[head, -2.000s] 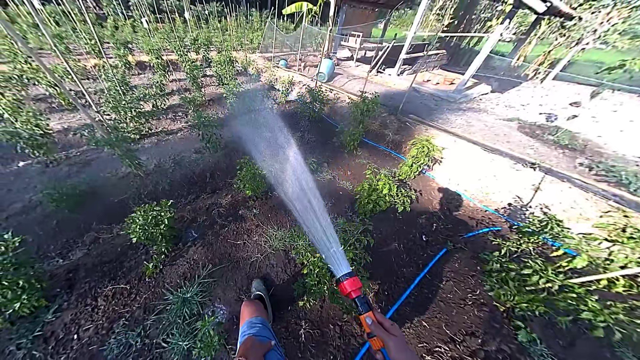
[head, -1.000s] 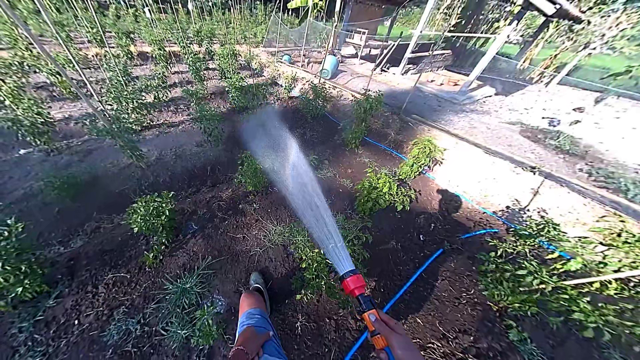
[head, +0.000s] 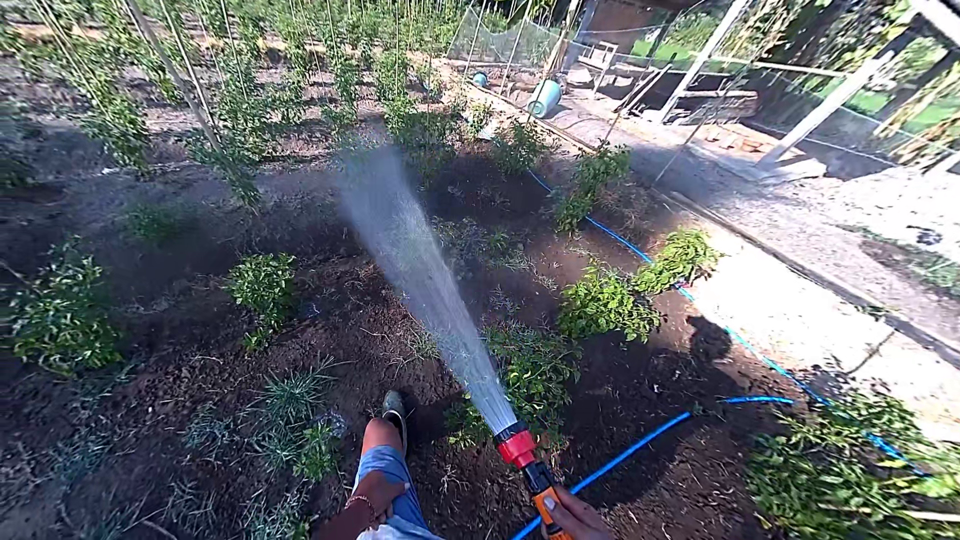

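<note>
At the bottom right of centre, my right hand (head: 576, 517) is closed around the orange and black grip of a hose spray nozzle (head: 517, 448) with a red collar. A wide cone of water (head: 431, 289) sprays from its head, up and to the left, over soil and young plants. A blue hose (head: 630, 452) lies on the ground beside the nozzle. My left hand (head: 381, 495), with a bracelet at the wrist, rests at my leg in blue shorts; its fingers are partly hidden. A leafy plant (head: 534, 375) stands just behind the nozzle.
Bushy plants (head: 262, 289) grow in the dark soil at left, and more (head: 607, 304) at right. Staked rows fill the back left. A low border edge (head: 795, 262) runs down the right side, with a pale path beyond. A light blue barrel (head: 544, 98) lies near a net fence.
The water cone still points up and to the left from the nozzle in my right hand. My left arm shows more fully at my leg than two seconds ago.
</note>
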